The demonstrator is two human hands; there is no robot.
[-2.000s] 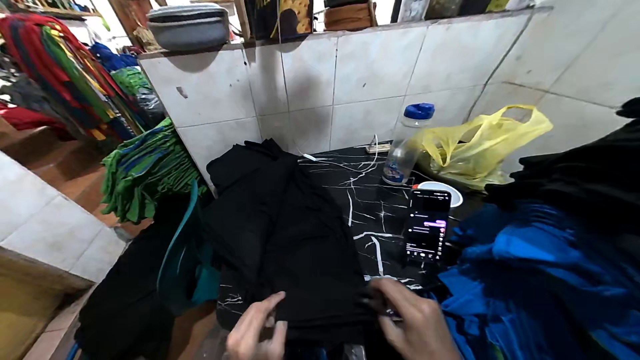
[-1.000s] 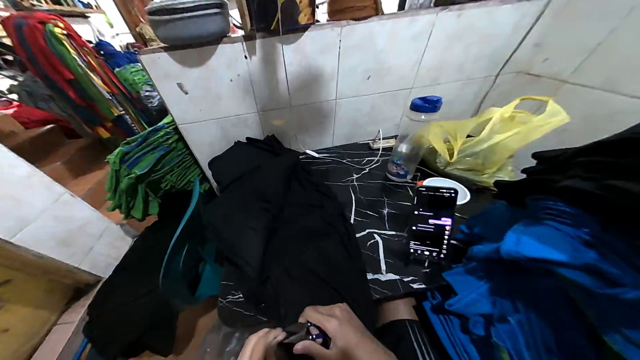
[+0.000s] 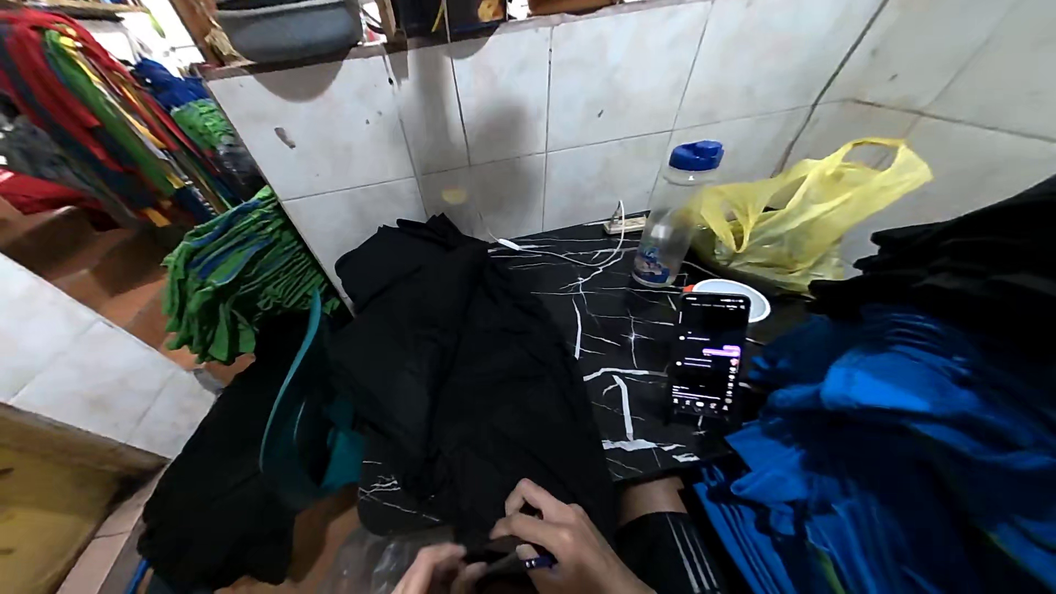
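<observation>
Black fabric point(image 3: 478, 379) lies in loose folds over the black marble-patterned tabletop point(image 3: 623, 346). At its near edge, my right hand point(image 3: 553, 536) has bent fingers closed on the dark cloth, with a small dark blue object point(image 3: 540, 562) between or at the fingers; what it is I cannot tell. My left hand point(image 3: 437, 569) is just left of it, partly cut off by the frame's bottom, with its fingertips at the same cloth. A lit smartphone point(image 3: 709, 355) stands propped up to the right of the fabric.
Behind the phone are a white round lid or dish point(image 3: 755, 305), a clear bottle with blue cap point(image 3: 660, 223) and a yellow plastic bag point(image 3: 792, 223). Blue cloth point(image 3: 874, 429) is piled right, black cloth point(image 3: 973, 247) behind it. Green cloth bundles point(image 3: 239, 280) hang left, beyond a teal band point(image 3: 289, 404).
Two seconds ago my hands were apart on the black fabric's near edge; they have come together at the cloth near the bottom. The fabric's near part has shifted and is more bunched.
</observation>
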